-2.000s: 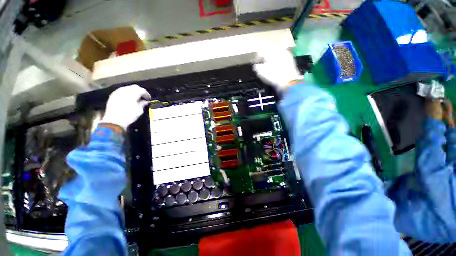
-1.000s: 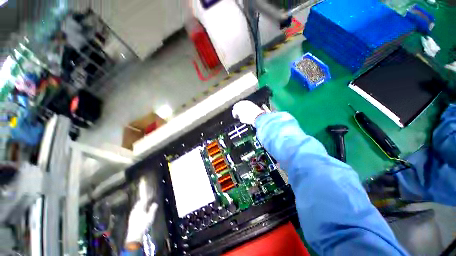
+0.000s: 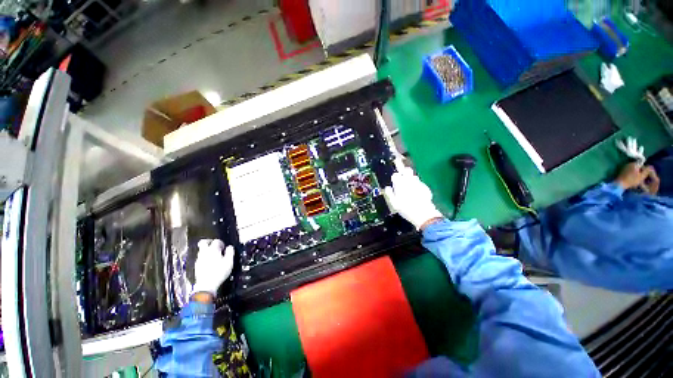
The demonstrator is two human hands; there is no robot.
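A green circuit board (image 3: 332,188) with a white block area, orange coils and black round capacitors lies component side up in a black solder pallet (image 3: 325,269). My left hand (image 3: 213,266), white-gloved, is at the pallet's lower left edge with fingers curled; whether it grips the edge is unclear. My right hand (image 3: 410,198), also white-gloved, is on the pallet's right edge, its fingers at the rim beside the board. No tool shows in either hand.
A red sheet (image 3: 357,317) lies in front of the pallet. Left is a dark conveyor section (image 3: 122,266). On the green mat right are a black handheld tool (image 3: 463,181), an electric screwdriver (image 3: 509,176), a black flat panel (image 3: 561,122), a screw box (image 3: 448,74) and another person's hands (image 3: 637,177).
My right hand has moved from the pallet's far right corner down to its right edge. My left hand, earlier at the far left of the board, is now at the lower left edge.
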